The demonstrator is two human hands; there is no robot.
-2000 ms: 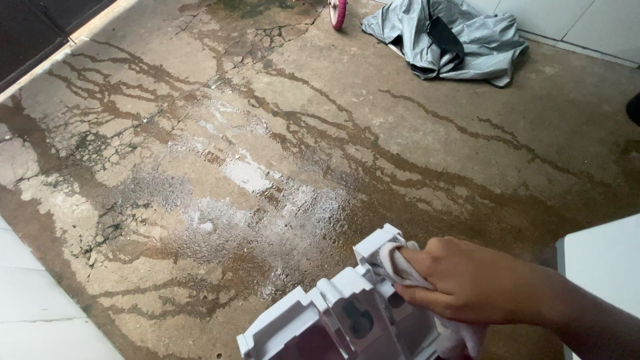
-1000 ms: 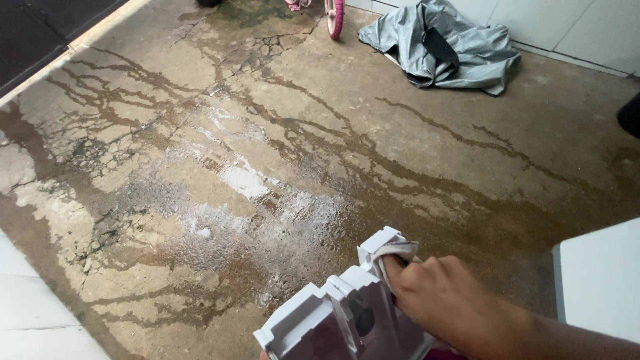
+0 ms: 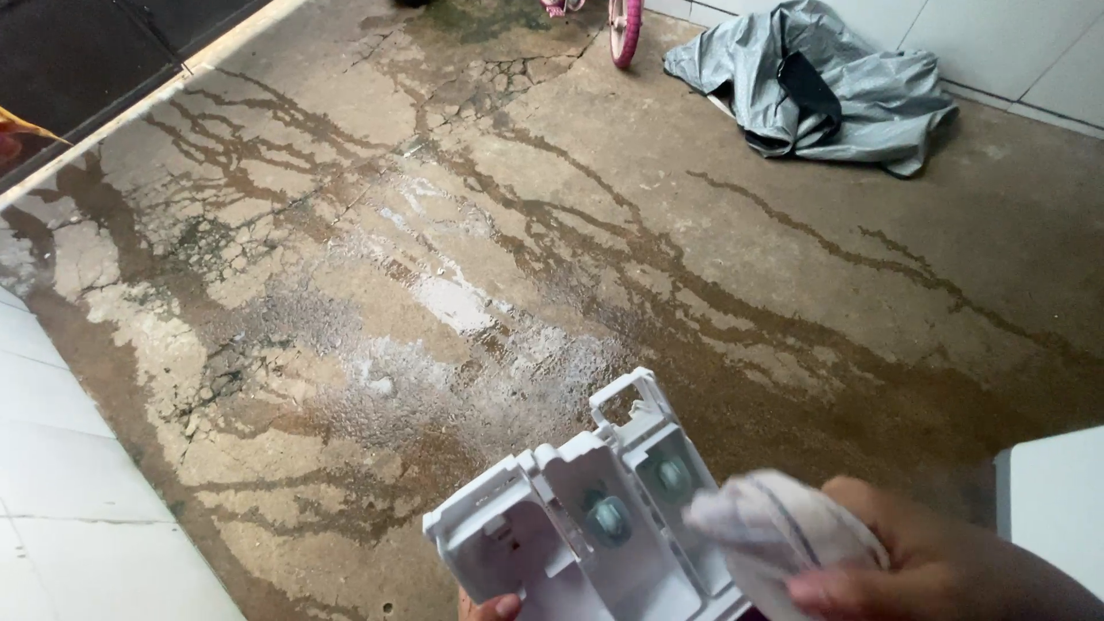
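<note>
A white plastic compartmented tray, like a detergent drawer [image 3: 621, 552], is tilted up at the bottom centre. My left hand [image 3: 493, 606] grips its lower left edge; only a thumb and a bit of finger show. Two compartments hold pale greenish oval parts. At the right, my right hand [image 3: 906, 552] holds a bunched white cloth with dark stripes [image 3: 780, 535], slightly blurred, beside the tray's right side. Whether the cloth touches the tray, I cannot tell.
Wet streaks and whitish foam mark the cracked concrete floor [image 3: 535, 259]. A grey sheet or cover [image 3: 819, 95] lies crumpled by the tiled wall, near a pink wheel [image 3: 624, 30]. A white surface [image 3: 1056, 509] stands at the right edge, white tiles [image 3: 78, 483] at the left.
My right hand and the cloth have moved off the tray's top corner, to the right and down, uncovering its rectangular frame. The left thumb now shows on the tray.
</note>
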